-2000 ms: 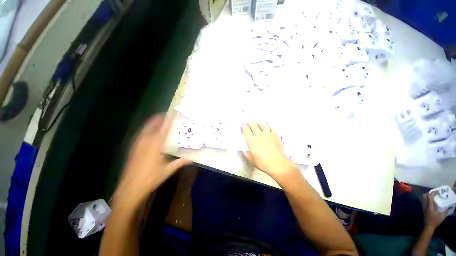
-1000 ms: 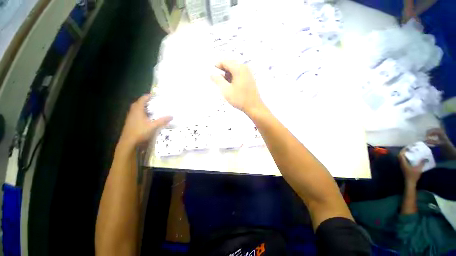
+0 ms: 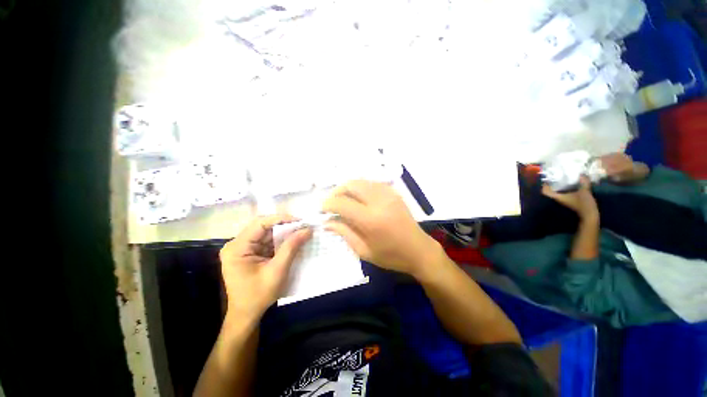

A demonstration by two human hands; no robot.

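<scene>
A thin white label sheet (image 3: pixel 325 267) with faint rows hangs over my lap at the table's front edge. My left hand (image 3: pixel 262 260) holds its left upper part between thumb and fingers. My right hand (image 3: pixel 376 225) is at the sheet's top edge, fingers bent and touching it; whether a label is at the fingertips cannot be told. White socket housings (image 3: pixel 161 192) with dark marks stand at the table's left front corner. Glare hides the outlines of other housings behind my hands.
A slim black-handled tool (image 3: pixel 417 190) lies near the front edge of the table (image 3: pixel 473 203). White parts are heaped at the back right. A person in green on the right holds a white piece (image 3: pixel 572 169). A squeeze bottle (image 3: pixel 657 96), a red crate (image 3: pixel 686 133) and blue bins (image 3: pixel 558 329) are at the right.
Both hands have come from the housings and table to the front edge, and now hold the label sheet. The view has shifted to the right.
</scene>
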